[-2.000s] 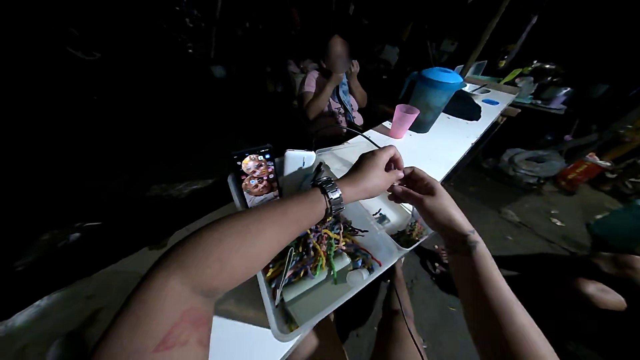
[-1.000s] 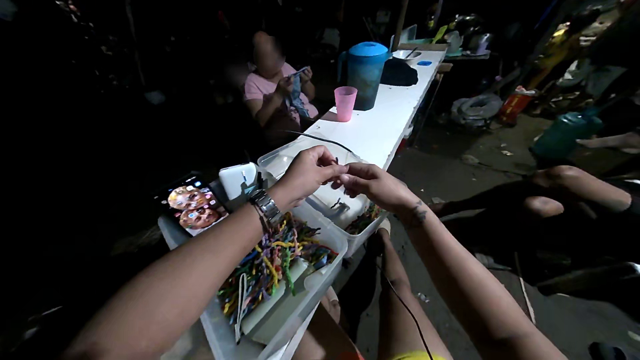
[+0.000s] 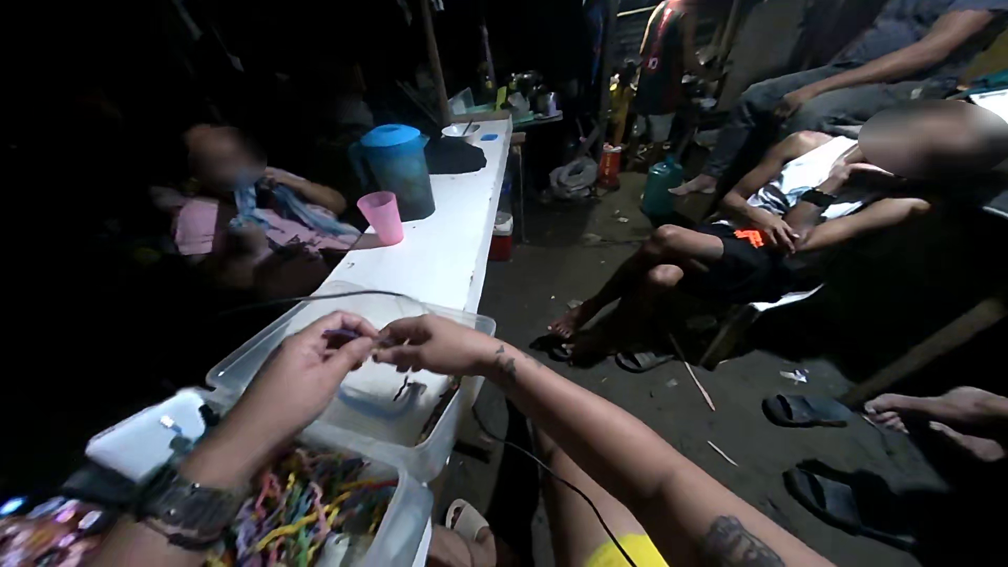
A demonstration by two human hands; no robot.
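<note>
My left hand (image 3: 315, 366), with a watch at the wrist, and my right hand (image 3: 425, 345) meet fingertip to fingertip over a clear plastic container (image 3: 354, 409). Between them is a small, thin, dark purplish piece, pinched by my left fingers; my right fingertips close on its other end, too small to make out fully. Below my left forearm, a second plastic container (image 3: 405, 516) holds many multicoloured twisted cords (image 3: 315, 504). A few small dark pieces (image 3: 405, 388) lie in the first container.
On the long white table (image 3: 449, 236) stand a pink plastic cup (image 3: 381, 218) and a blue-lidded pitcher (image 3: 398, 169). A black cable (image 3: 543, 465) hangs near my legs. One person sits across the table; others sit at the right. Sandals (image 3: 850, 504) lie on the floor.
The view has swung to the right, bringing seated people at the right into sight. Both hands remain together over the container.
</note>
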